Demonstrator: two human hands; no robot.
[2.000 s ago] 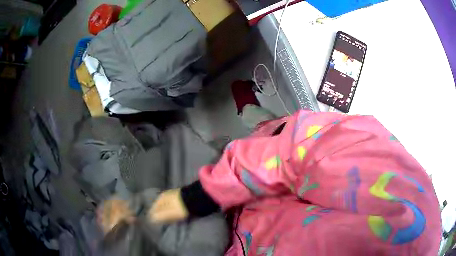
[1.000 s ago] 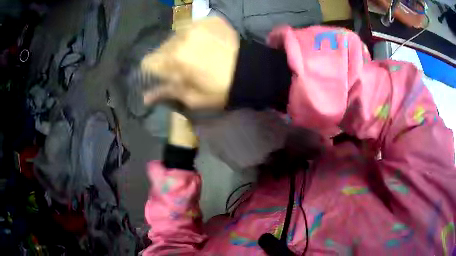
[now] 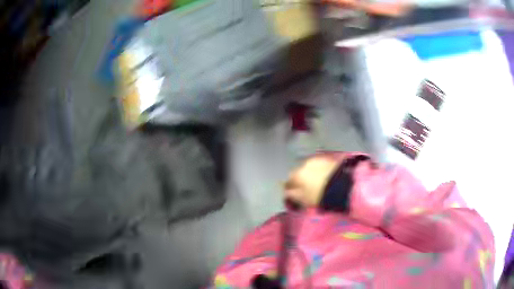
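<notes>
The head view is strongly blurred. My right hand [image 3: 309, 182] is in front of my body, its fingers curled in. A dark strip [image 3: 286, 240] hangs just below it; I cannot tell whether the hand holds it. Of my left arm only a bit of pink sleeve [image 3: 12, 270] shows at the bottom left corner; the left hand is out of the picture. Dark grey cloth [image 3: 191, 180] lies left of my right hand, apart from it. A folded grey fabric stack [image 3: 205, 53] lies on the brown carton [image 3: 301, 56].
A white table [image 3: 389, 68] stands on the right, with a smartphone [image 3: 414, 132] and a blue sheet [image 3: 448, 44] on it. A small dark red thing [image 3: 300, 117] is between carton and table. More grey cloth [image 3: 51, 158] lies at the left.
The view has swung back toward the table and phone. My right hand has moved from the cloth to in front of my body. My left hand has gone out of the picture at the lower left.
</notes>
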